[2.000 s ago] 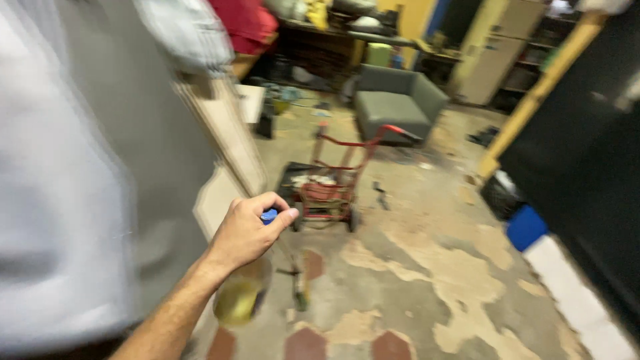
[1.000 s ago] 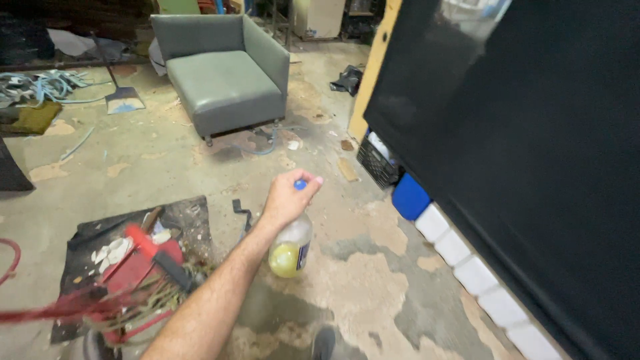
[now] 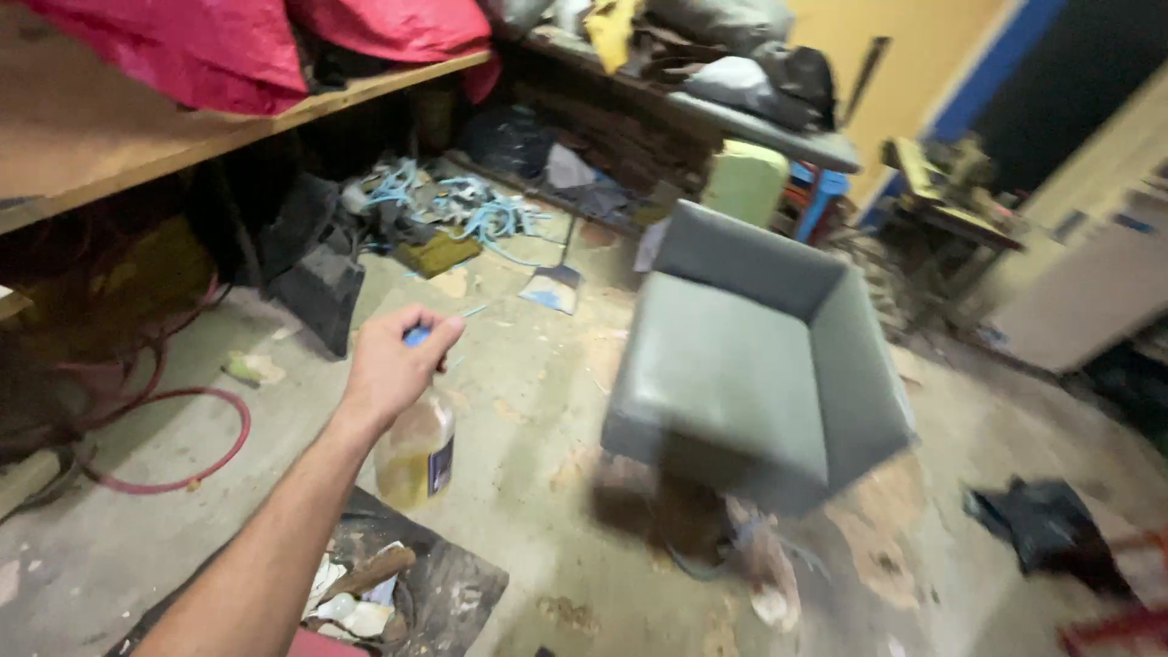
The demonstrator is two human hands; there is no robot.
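My left hand (image 3: 401, 360) reaches in from the lower left and is closed on the blue cap at the top of a clear plastic bottle (image 3: 406, 467). The bottle hangs below the fingers over the concrete floor, with yellowish liquid in its lower part and a dark label on its side. My right hand is not in view.
A grey armchair (image 3: 730, 365) stands right of centre. A long-handled dustpan (image 3: 551, 287), blue strips (image 3: 497, 214) and a red hose (image 3: 242, 429) lie beyond and left. A black sheet with debris (image 3: 456, 584) lies below; a wooden table (image 3: 365, 96) juts in upper left.
The view has swung to the left since a second ago, bringing in the table with the red cloth. My left hand keeps its hold on the bottle throughout.
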